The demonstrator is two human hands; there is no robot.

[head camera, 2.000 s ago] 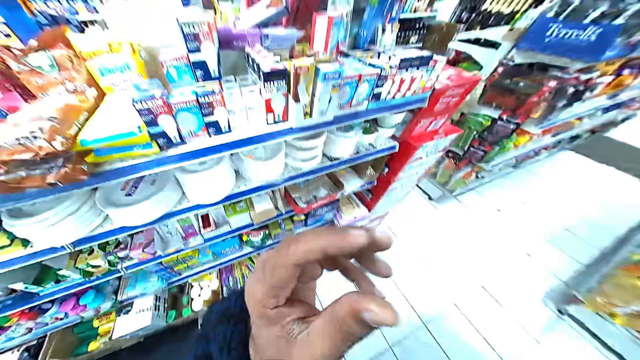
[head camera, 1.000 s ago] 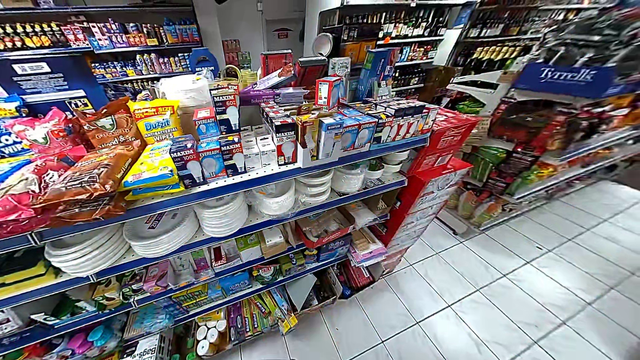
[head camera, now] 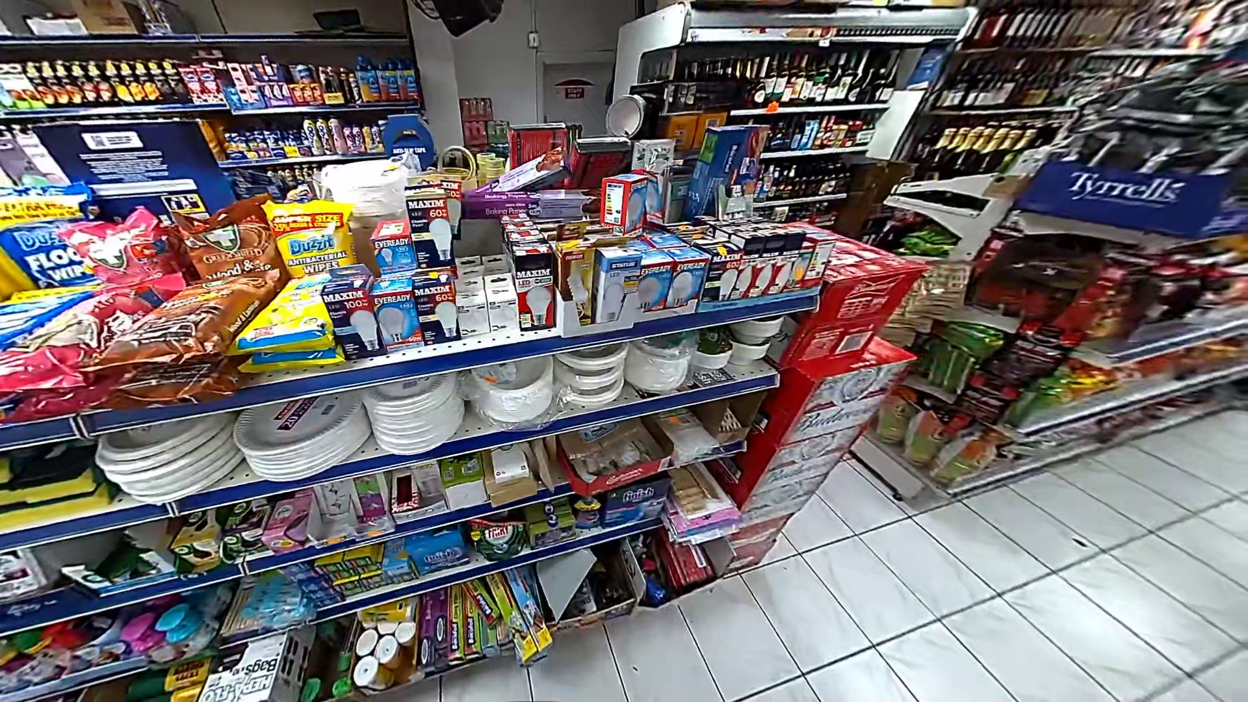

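Note:
Neither of my hands shows in the head view now. A shop shelf unit with blue edges fills the left and middle. On its top tier stand light bulb boxes, with yellow packs of wipes and brown packs of wipes to their left. Stacks of white disposable plates and wrapped white bowls sit one tier down. Lower tiers hold dishwasher tablet boxes and rolls in long boxes.
Red beer cartons are stacked at the shelf unit's right end. A tiled floor runs between it and a snack rack on the right. Bottle shelves and a cleaning goods shelf stand behind.
A hand with spread fingers, seen low in the middle two seconds ago, has left the view. The view has tilted up, showing more of the back of the shop.

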